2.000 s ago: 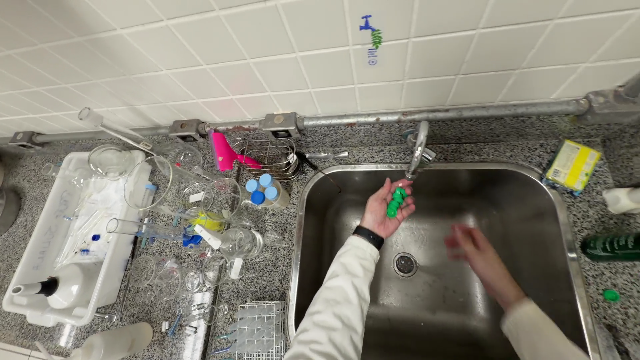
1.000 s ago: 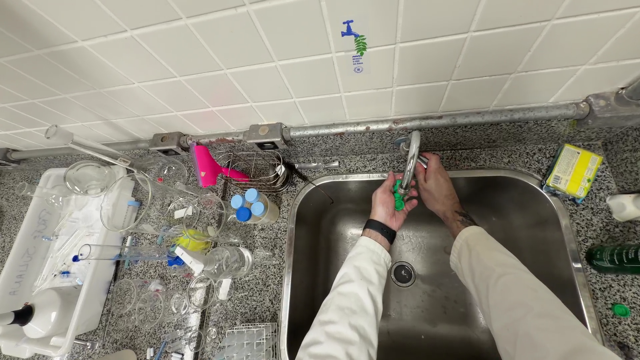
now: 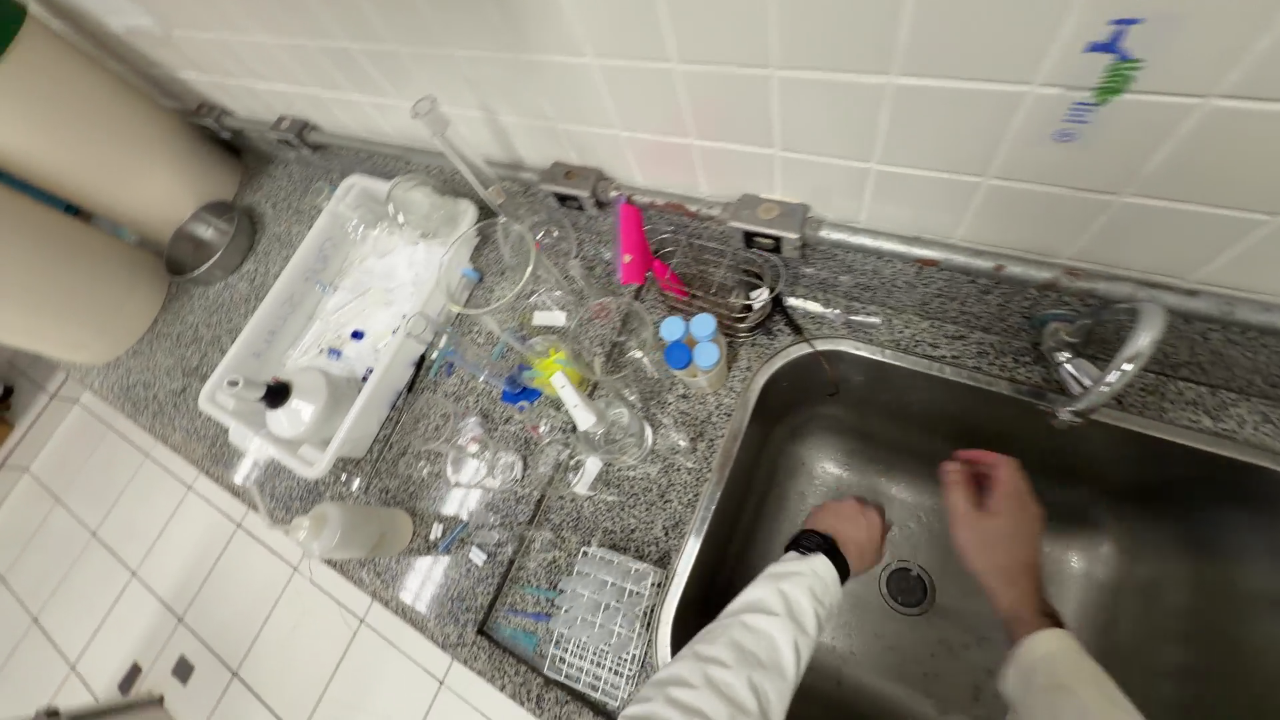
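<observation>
Both hands are over the stainless steel sink (image 3: 745, 440). My left hand (image 3: 850, 535), with a black wristband, is curled low in the basin beside the drain (image 3: 908, 587); whether it holds anything is hidden. My right hand (image 3: 998, 525) is blurred, its fingers bent, to the right of my left hand and apart from it. What lies between its fingers cannot be told. The curved metal faucet (image 3: 1130, 360) stands behind the basin, above and right of my right hand. No green item shows in either hand.
Left of the sink stand blue-capped tubes (image 3: 690, 350), a wire test tube rack (image 3: 605, 625), glass flasks (image 3: 615, 430), a pink-handled tool (image 3: 632, 245), a wire basket (image 3: 715, 290) and a squeeze bottle (image 3: 352, 530). A white plastic tray (image 3: 270, 310) holds a white bottle (image 3: 310, 405).
My hands have moved away from the faucet and apart, lower into the basin. The green item seen in my left hand earlier is out of sight. The view has swung left.
</observation>
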